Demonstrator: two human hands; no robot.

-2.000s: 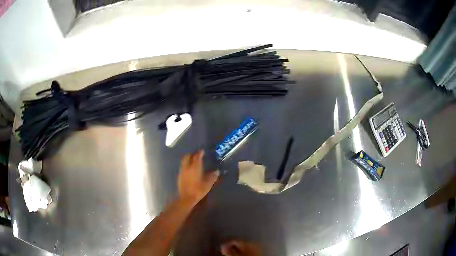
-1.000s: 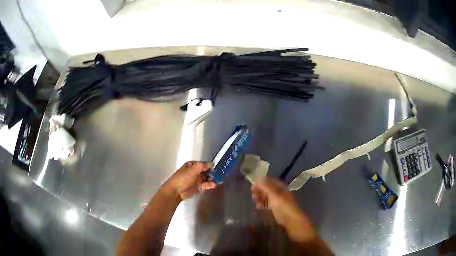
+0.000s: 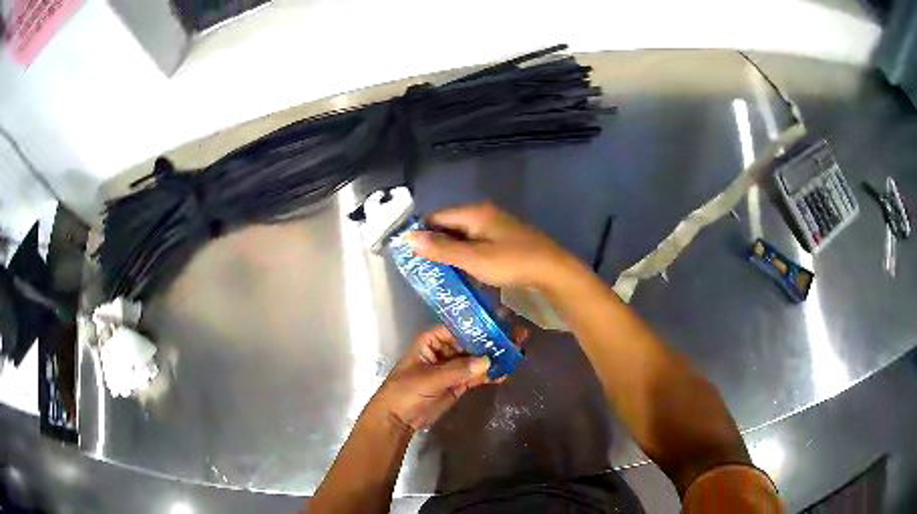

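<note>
A small blue box with white lettering [image 3: 448,299] is held between both hands above the metal bench, slanting from upper left to lower right. My left hand [image 3: 432,379] grips its lower end, thumb on the lettered face. My right hand [image 3: 483,244] is at its upper end, fingers over the top edge; some fingertips are hidden. A ragged beige strip [image 3: 694,223] curves over the bench to the right, partly hidden behind my right arm. A white tag [image 3: 386,213] lies just beyond the box's upper end.
A tied bundle of black strips [image 3: 302,166] lies along the back. Crumpled white scraps [image 3: 125,351] are at the left. A calculator [image 3: 817,195], a blue-and-yellow box [image 3: 780,270] and scissors or snips [image 3: 889,211] are at the right. A thin dark stick [image 3: 604,244] lies beside the strip.
My left hand picked up the blue box from the bench. My right hand came in, touched the beige strip's end, then moved up onto the box, which now shows its lettered face.
</note>
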